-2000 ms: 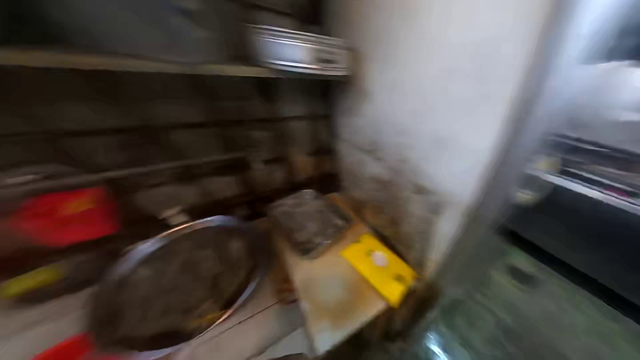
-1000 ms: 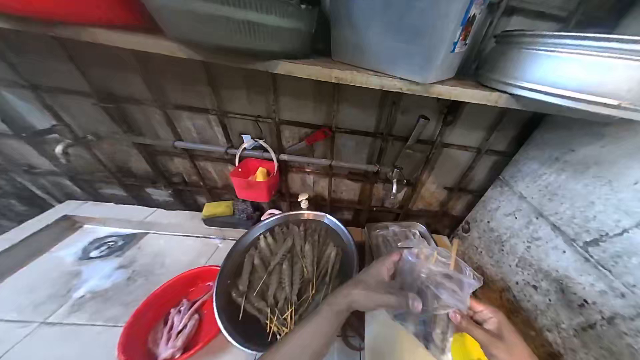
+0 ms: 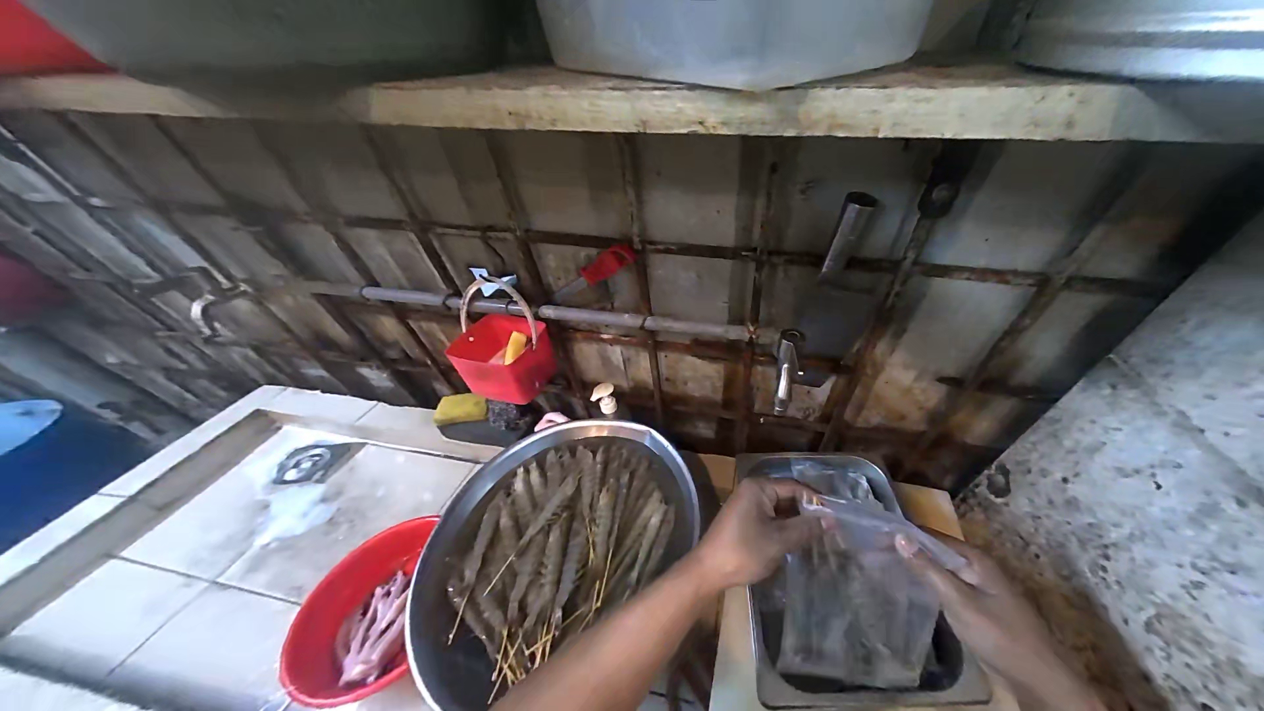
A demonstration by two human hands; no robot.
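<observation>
A clear plastic bag [image 3: 859,602] with greyish contents hangs between my hands, over a rectangular steel tray [image 3: 760,681]. My left hand [image 3: 755,528] pinches the bag's upper left edge. On the right, my right hand [image 3: 963,583] grips the bag's opening near its other end. Another clear bag [image 3: 834,481] lies at the back of the tray. Left of the tray, a round steel basin [image 3: 434,553] holds many raw prawns on wooden skewers [image 3: 568,553]. A red plastic bowl [image 3: 316,612] beside it contains pale pink pieces [image 3: 375,627], perhaps squid or chicken feet; I cannot tell which.
A tiled sink [image 3: 385,494] with a drain [image 3: 311,462] is at left. A red basket [image 3: 504,360] hangs from a pipe above a yellow sponge [image 3: 460,409]. A faucet [image 3: 785,370] is on the wall. Above runs a shelf [image 3: 632,104] with large containers; a rough wall [image 3: 1165,425] stands at right.
The bag that my hands held beside the tray a second ago is now over it. The view has swung considerably since two seconds ago.
</observation>
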